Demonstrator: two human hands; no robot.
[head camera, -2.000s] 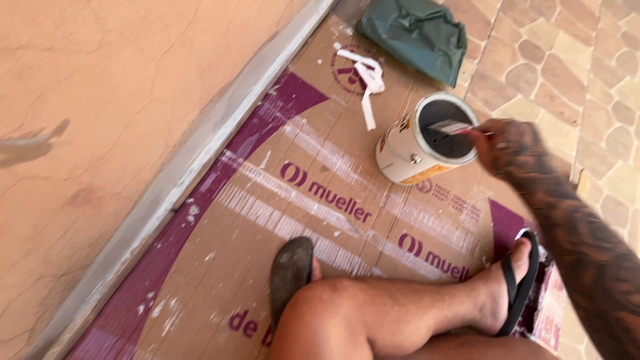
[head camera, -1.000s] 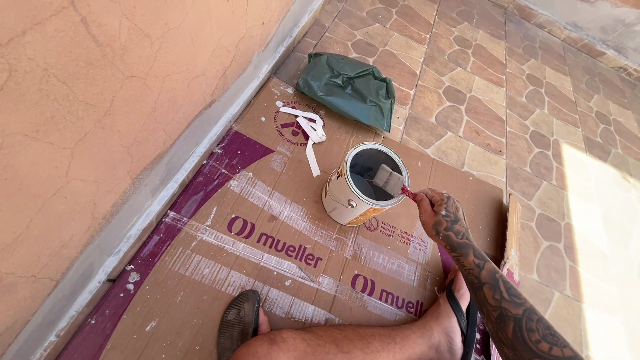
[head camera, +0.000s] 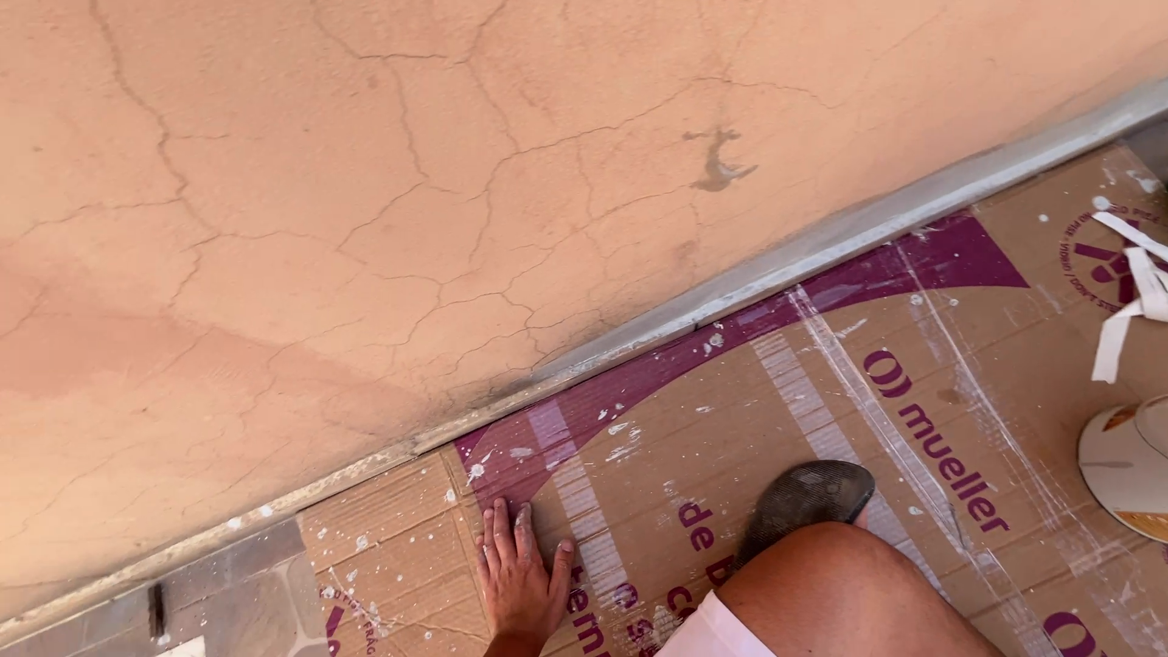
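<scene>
My left hand (head camera: 523, 579) lies palm down on the paint-spattered cardboard (head camera: 657, 474), fingers apart and pointing toward the wall, with paint marks on the fingers. It holds nothing. My right hand is out of the frame, and so is the paintbrush. Part of the paint can (head camera: 1127, 470) shows at the right edge; its opening is cut off. Above it, strips of white tape (head camera: 1131, 306) rest on the cardboard.
A cracked, peach-coloured wall (head camera: 365, 228) with a grey baseboard (head camera: 639, 342) runs diagonally beside the cardboard. My bent knee (head camera: 849, 593) and a dark flip-flop (head camera: 808, 502) are at lower centre. Stone-patterned floor (head camera: 246, 593) shows at lower left, with a small dark object (head camera: 157, 610) on it.
The view has swung left toward the wall. My left hand has come into view on the cardboard. My right hand, seen earlier with the brush at the can, has left the frame.
</scene>
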